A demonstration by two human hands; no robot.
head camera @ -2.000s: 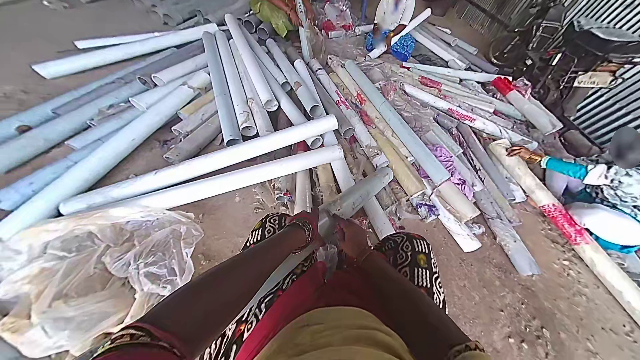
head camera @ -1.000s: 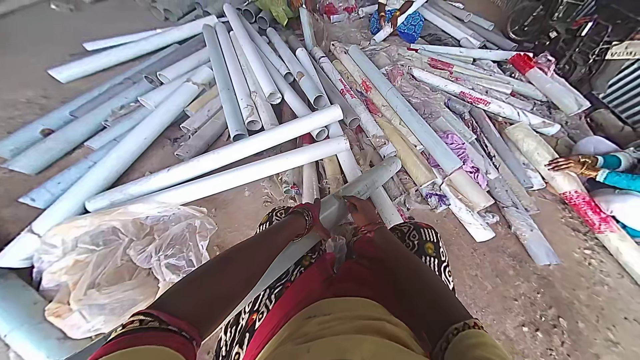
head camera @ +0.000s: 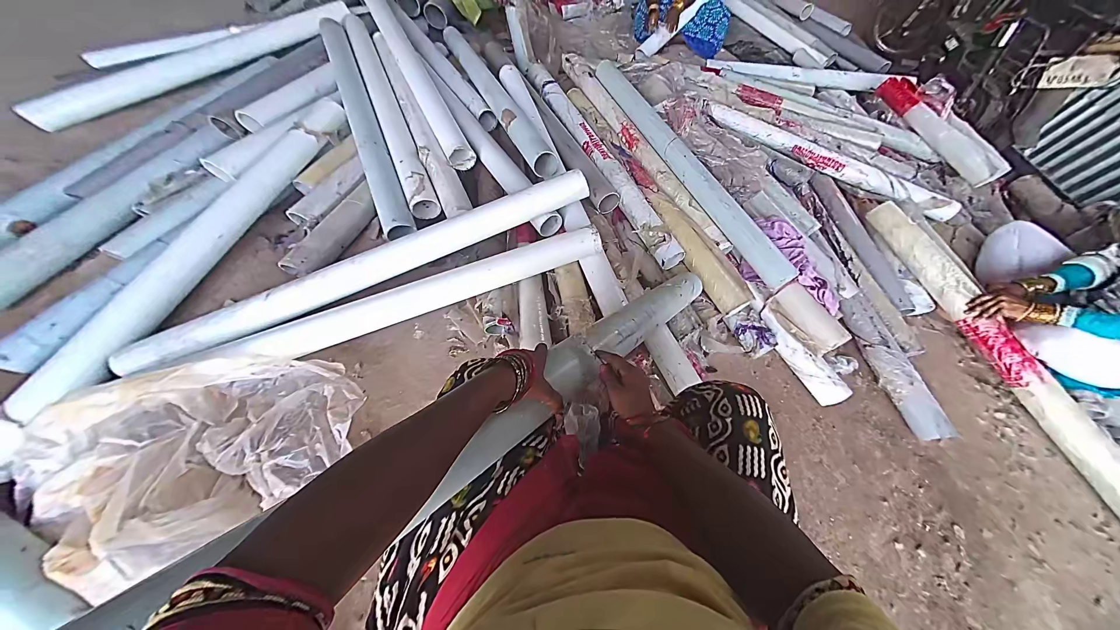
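Observation:
A long grey plastic pipe (head camera: 643, 311) lies slantwise across my lap, its near end running down to the lower left. My left hand (head camera: 538, 381) is closed around its side, bangles at the wrist. On the other side my right hand (head camera: 626, 389) pinches at clear plastic film (head camera: 582, 420) that hangs from the pipe between both hands. Two white pipes (head camera: 420, 254) lie on the ground just beyond, side by side. The undersides of my fingers are partly hidden.
Many grey and white pipes (head camera: 166, 227) are heaped ahead and left. Film-wrapped pipes (head camera: 831, 166) lie at the right. Crumpled plastic sheeting (head camera: 192, 455) spreads at the lower left. Another person's hands (head camera: 1006, 302) rest on a pipe with red marking (head camera: 1006, 350) at the right.
The person at the right now has both hands together on the red-marked pipe; two seconds ago one hand showed on it. My hands stay on the grey pipe.

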